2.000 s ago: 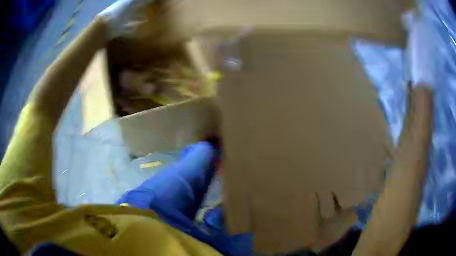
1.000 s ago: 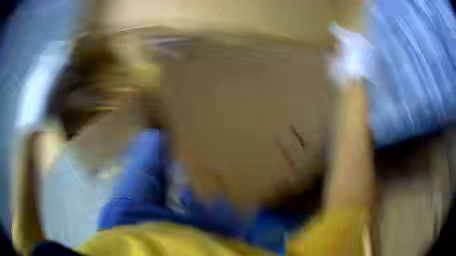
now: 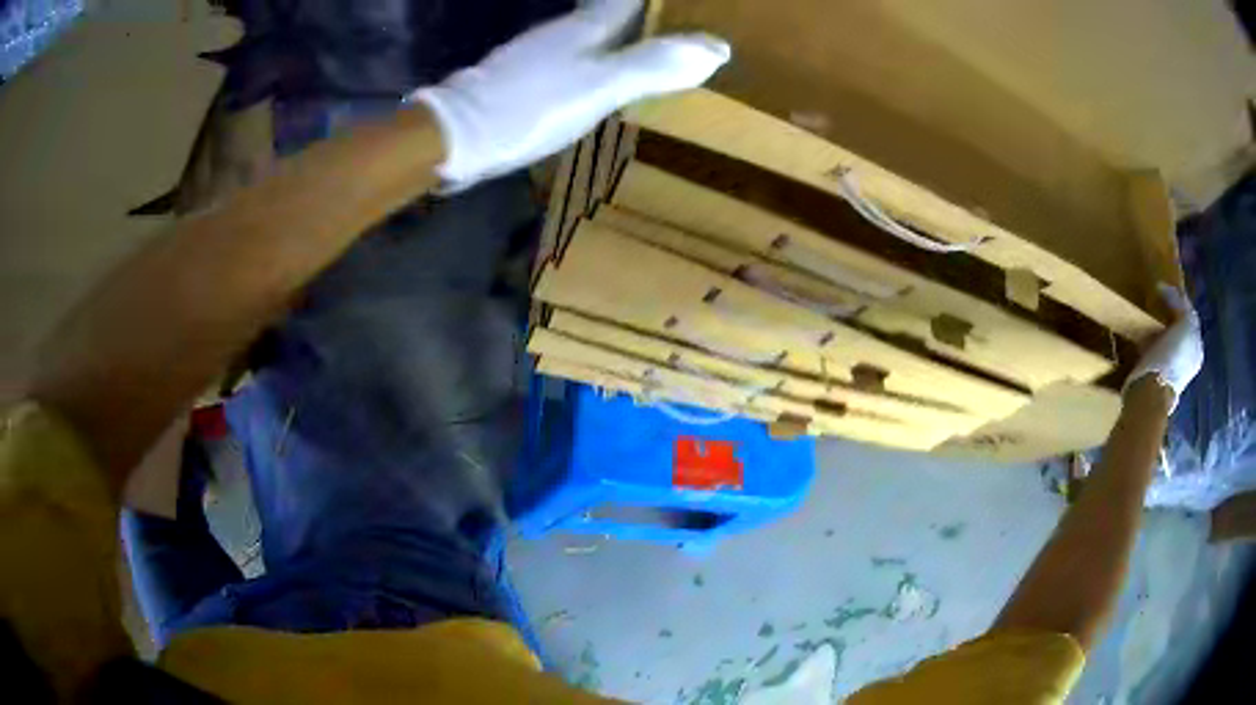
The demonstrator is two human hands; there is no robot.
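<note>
A folded box [image 3: 950, 131], a shallow brown tray with raised walls, lies tilted at the top right. A clear plastic carry handle [image 3: 895, 232] is on its near wall. My left hand [image 3: 558, 90], in a white glove, rests at the tray's left corner with the thumb along the wall. My right hand [image 3: 1171, 354], also gloved, holds the tray's right corner. Several folded boxes [image 3: 771, 310] are stacked directly beneath, with handles and small flaps on their near edges. My left fingers are partly cut off by the top edge.
A blue plastic stool [image 3: 634, 468] with a red label is under the stack. Flat cardboard [image 3: 97, 179] lies at the far left. Grey floor [image 3: 854, 551] with worn patches is in front. Clear plastic wrap [image 3: 1212, 461] is at the right. My legs are left of the stool.
The view has turned from the scrap carton and wrapped stack to the stack of folded boxes on the stool. Both hands and the held cardboard are now over that stack.
</note>
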